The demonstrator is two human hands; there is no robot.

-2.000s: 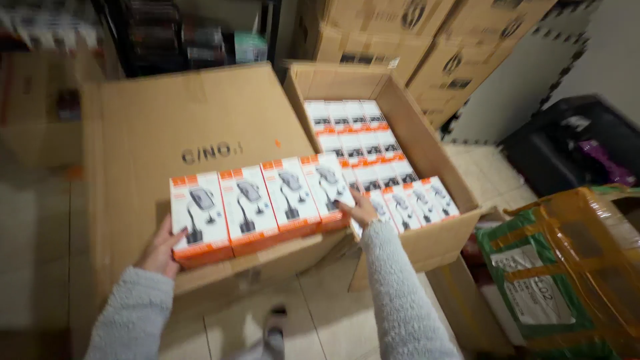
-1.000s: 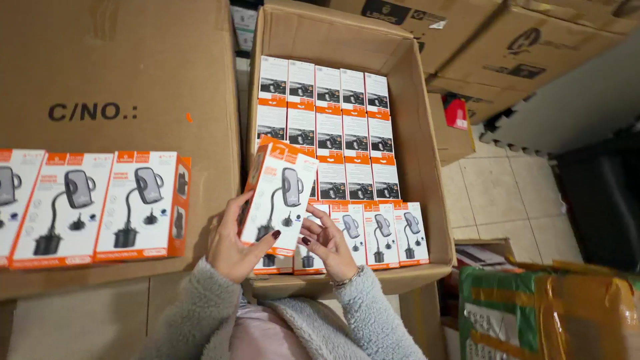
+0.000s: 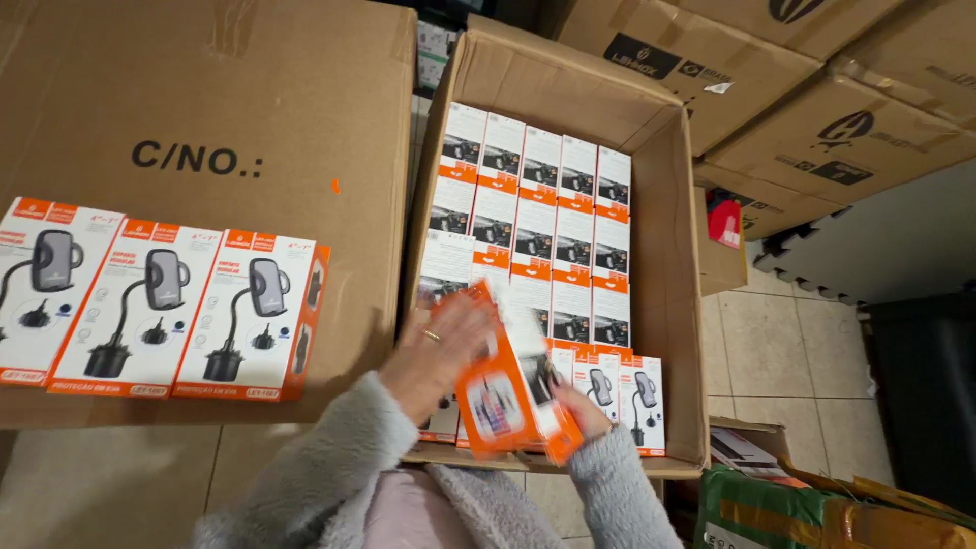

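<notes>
An orange and white phone-holder box (image 3: 496,396), blurred and tilted, is over the near side of an open cardboard carton (image 3: 663,229). My right hand (image 3: 579,404) grips its lower right edge. The palm and fingers of my left hand (image 3: 442,347) lie against its upper left side; whether they grip it is blurred. Beneath and beyond, rows of like boxes (image 3: 540,236) fill much of the carton, and the nearest row shows its phone-holder pictures (image 3: 643,404). On a large closed carton (image 3: 305,91) at the left, several phone-holder boxes (image 3: 244,313) stand side by side.
Stacked cardboard cartons (image 3: 770,99) rise behind at the right. A green and brown taped package (image 3: 770,503) is at the lower right, near a black bin (image 3: 926,396). A red item (image 3: 723,219) sits beside the open carton. Tiled floor (image 3: 770,328) shows between these things.
Two seconds ago both hands were at the row of boxes on the closed carton; now they are over the open carton. The held box has turned from its picture face to other faces.
</notes>
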